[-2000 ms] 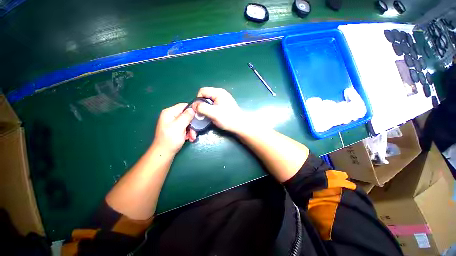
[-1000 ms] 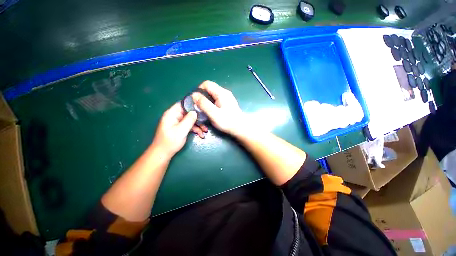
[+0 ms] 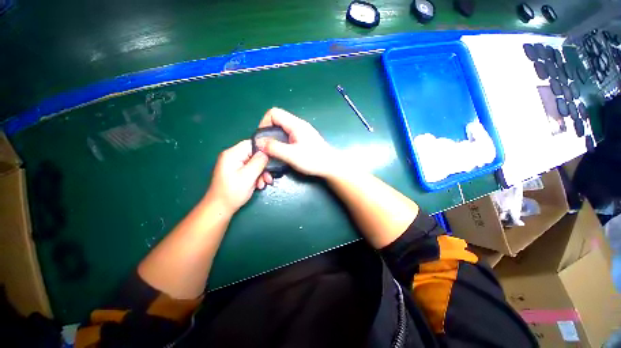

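Observation:
A black housing (image 3: 277,165) is held between both hands above the green bench. My left hand (image 3: 235,175) grips its left side, with the thumb on its upper face. My right hand (image 3: 299,145) holds its upper right side, with the thumb pressed on the face. The thumbs cover much of the face, and I cannot tell whether a white disc sits in it. A blue tray (image 3: 409,122) at the right holds a loose pile of white discs (image 3: 455,155). A thin silvery pen-like tool (image 3: 355,109) lies left of the tray.
Part-assembled units (image 3: 363,13) stand beyond the blue strip (image 3: 272,59). Flat black pieces (image 3: 562,107) lie on a white sheet (image 3: 497,102) at the right. Open cartons stand at lower right (image 3: 474,221) and far left (image 3: 20,238). Blurred dark housings lie at the bench's left.
The housing has turned in my hands; its pale inner face showed earlier and now a dark side shows. My thumbs have shifted on it. The units beyond the strip appear slightly further right.

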